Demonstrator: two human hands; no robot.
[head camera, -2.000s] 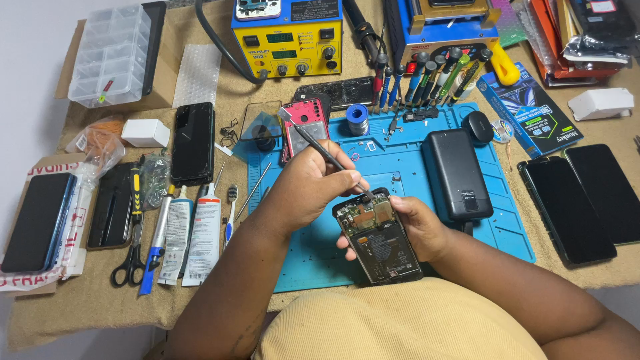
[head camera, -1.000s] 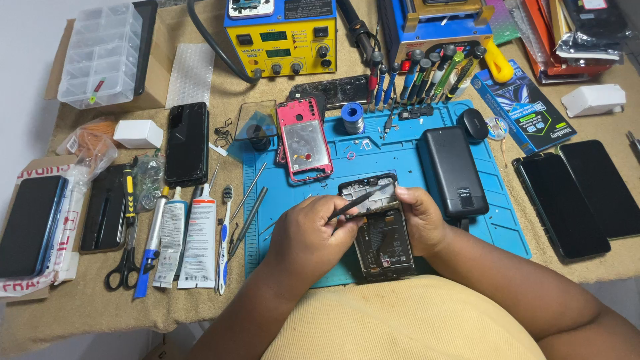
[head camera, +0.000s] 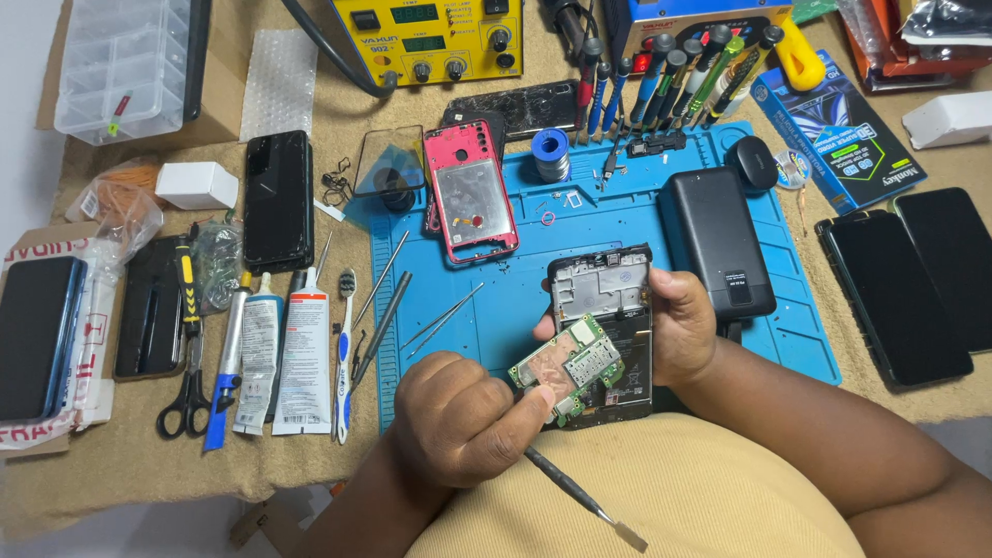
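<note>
My left hand (head camera: 477, 418) pinches a green phone circuit board (head camera: 570, 363) between thumb and fingers. A dark-handled metal spudger (head camera: 570, 484) is also tucked in this hand, its flat blade pointing down and right. My right hand (head camera: 686, 329) holds an opened smartphone body (head camera: 601, 291) by its right edge, fingertips showing at its left side. The bare grey frame shows at the phone's upper end, with the black battery (head camera: 632, 356) below. The board lies over the phone's lower left part. Both are above the blue silicone repair mat (head camera: 511, 310).
Metal tweezers (head camera: 443, 318) and a pink phone frame (head camera: 473, 194) lie on the mat. A solder spool (head camera: 551, 159) and several screwdrivers (head camera: 659, 70) stand behind. A black power bank (head camera: 717, 240) is at right. A toothbrush (head camera: 344, 364), tubes (head camera: 306, 349) and scissors (head camera: 186, 403) lie left.
The circuit board has come out of the phone body and is in my left hand. The spudger, earlier pointing at the phone's upper part, now points down and right.
</note>
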